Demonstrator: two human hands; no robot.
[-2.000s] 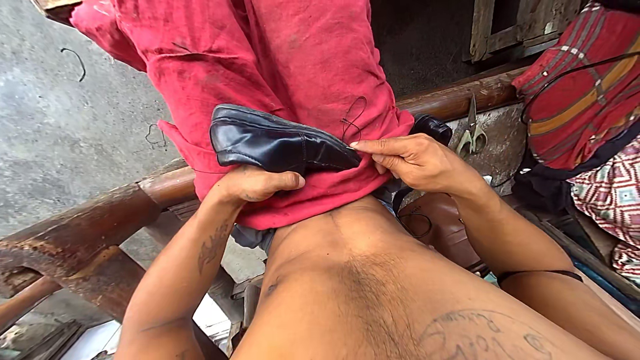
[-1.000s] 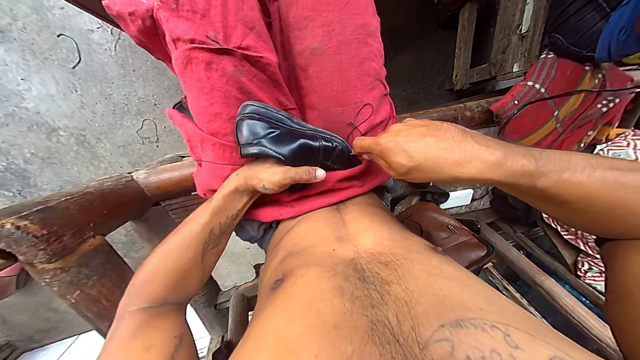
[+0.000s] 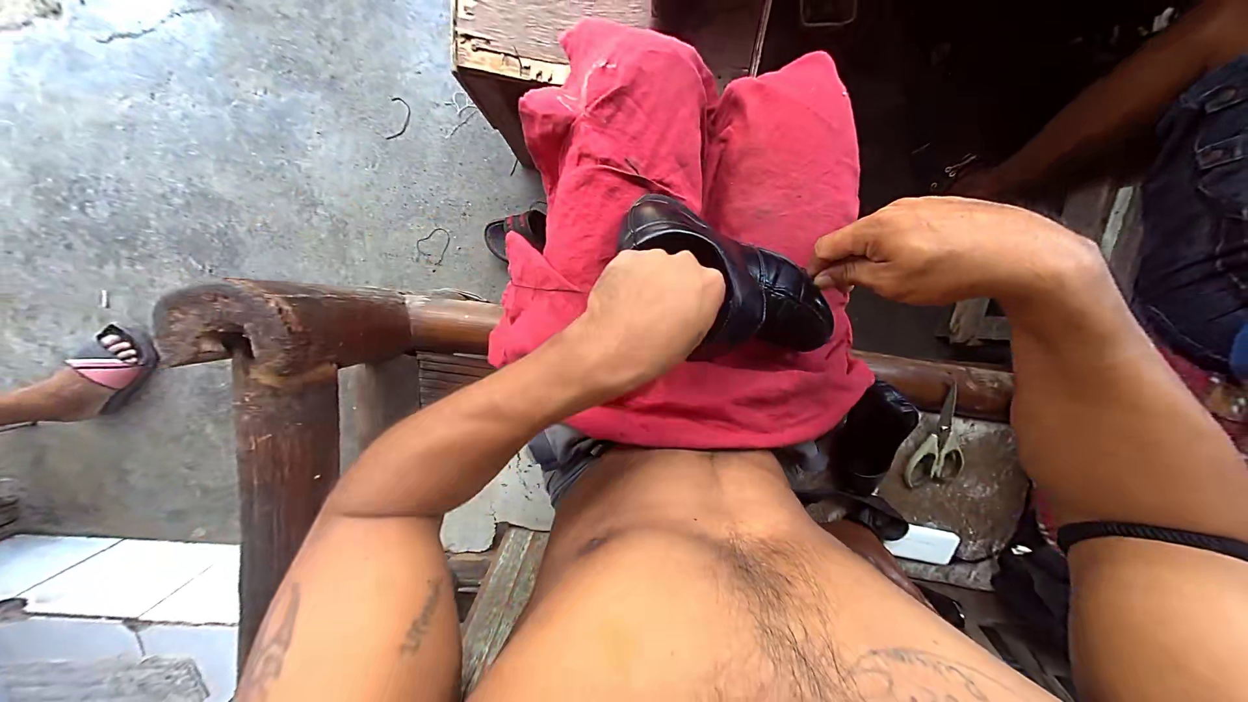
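A black leather shoe (image 3: pixel 770 283) lies across the red cloth (image 3: pixel 634 127) over my lap, its toe pointing right. My left hand (image 3: pixel 658 297) reaches into the shoe's opening, closed on its upper, with the fingers mostly hidden inside. Beside the toe, my right hand (image 3: pixel 926 249) pinches thumb and forefinger together at the edge of the sole. Whatever lies between those fingertips is too small to make out.
Scissors (image 3: pixel 936 453) and a white flat object (image 3: pixel 924 544) lie at right by another black shoe (image 3: pixel 875 429). A wooden rail (image 3: pixel 370 322) crosses below my knees. Another person's foot in a sandal (image 3: pixel 115 366) is at left; another person's arm (image 3: pixel 1121 97) shows upper right.
My left hand has moved from gripping the heel side to inside the shoe's opening. The shoe has turned so its opening shows. The view has shifted, bringing other people into sight.
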